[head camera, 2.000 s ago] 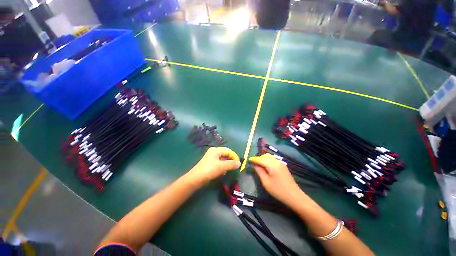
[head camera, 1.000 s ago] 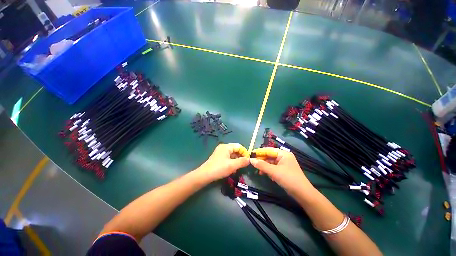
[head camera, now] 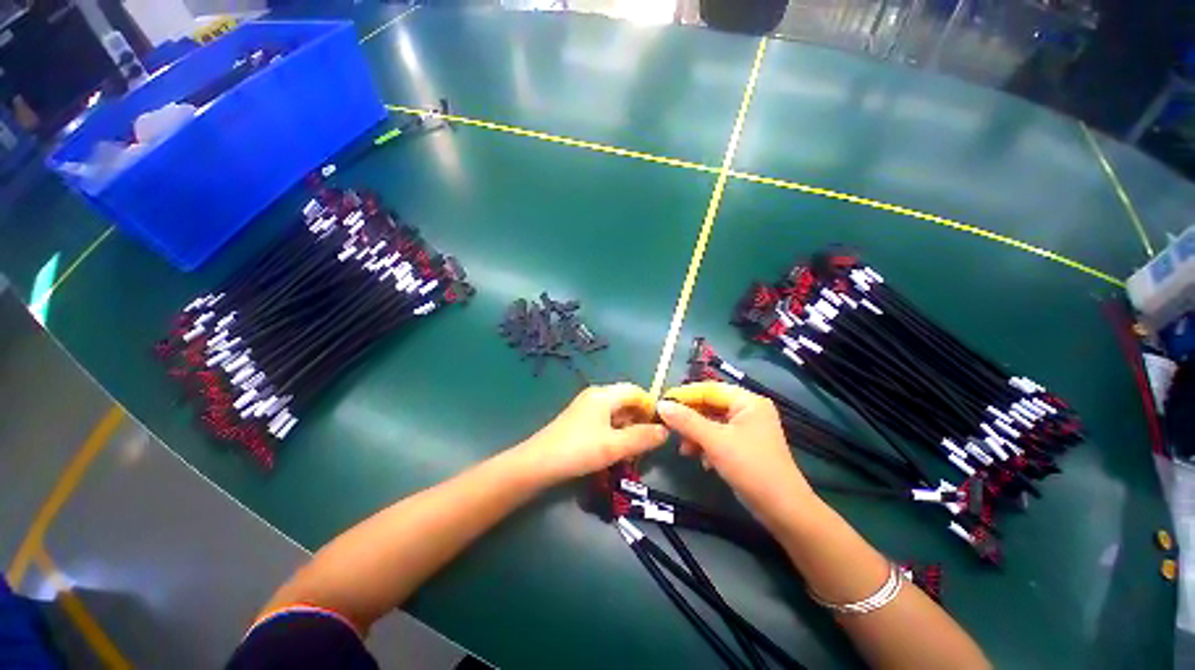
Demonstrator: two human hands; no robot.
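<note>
My left hand point(head camera: 602, 429) and my right hand point(head camera: 725, 423), with yellow finger cots, meet fingertip to fingertip at the lower centre. They pinch a small dark part, mostly hidden by the fingers; I cannot tell if a cable is attached. Just below lie crossed black wire harnesses point(head camera: 684, 585) with red-and-black ends and white labels, partly under my right arm. More loose harnesses point(head camera: 839, 442) lie right of my right hand. A small heap of dark clips point(head camera: 548, 327) lies beyond my left hand.
A slanted harness pile point(head camera: 308, 318) lies at left, beside a blue bin point(head camera: 249, 164) holding pale bags. Another harness pile point(head camera: 911, 367) lies at right. Yellow tape lines cross the green table point(head camera: 564, 216). A white box point(head camera: 1164, 278) and small yellow pieces point(head camera: 1165, 552) are at the right edge.
Since two seconds ago the view has tilted down and my hands have come together from slightly apart. In the last second my fingers have shifted slightly around the small part.
</note>
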